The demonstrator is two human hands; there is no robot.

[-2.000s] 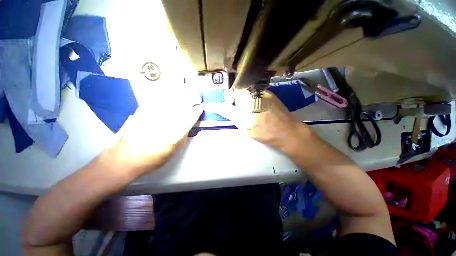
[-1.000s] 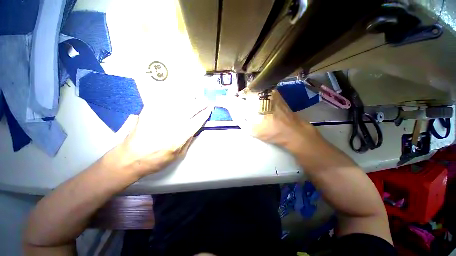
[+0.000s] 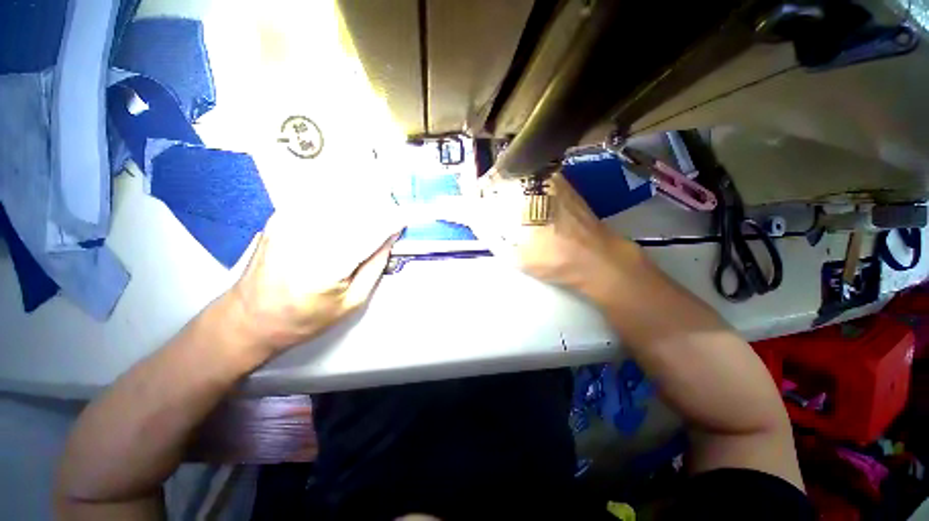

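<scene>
A small blue denim piece (image 3: 440, 231) lies on the machine bed below the needle area, between my hands; the lamp glare washes out its edges. My left hand (image 3: 306, 275) lies at its left side, fingers pointing to the piece. My right hand (image 3: 555, 244) is at its right, beside and partly behind the brass-coloured knob (image 3: 537, 207); its fingertips are lost in glare. The cream sewing machine head (image 3: 448, 61) stands over the work. The needle tip cannot be made out. Whether either hand grips the cloth is not clear.
Denim pieces (image 3: 209, 193) and a pale curved band (image 3: 87, 132) lie at left. Another denim piece (image 3: 603, 187), a pink-handled tool (image 3: 680, 187) and black-handled shears (image 3: 744, 249) lie right of the needle. Small tools (image 3: 851, 275) sit at the right edge, above a red crate (image 3: 845, 377).
The blue piece between my hands shows slightly differently, its dark lower edge now reaching further left. My left hand has moved slightly left. The view has shifted a little.
</scene>
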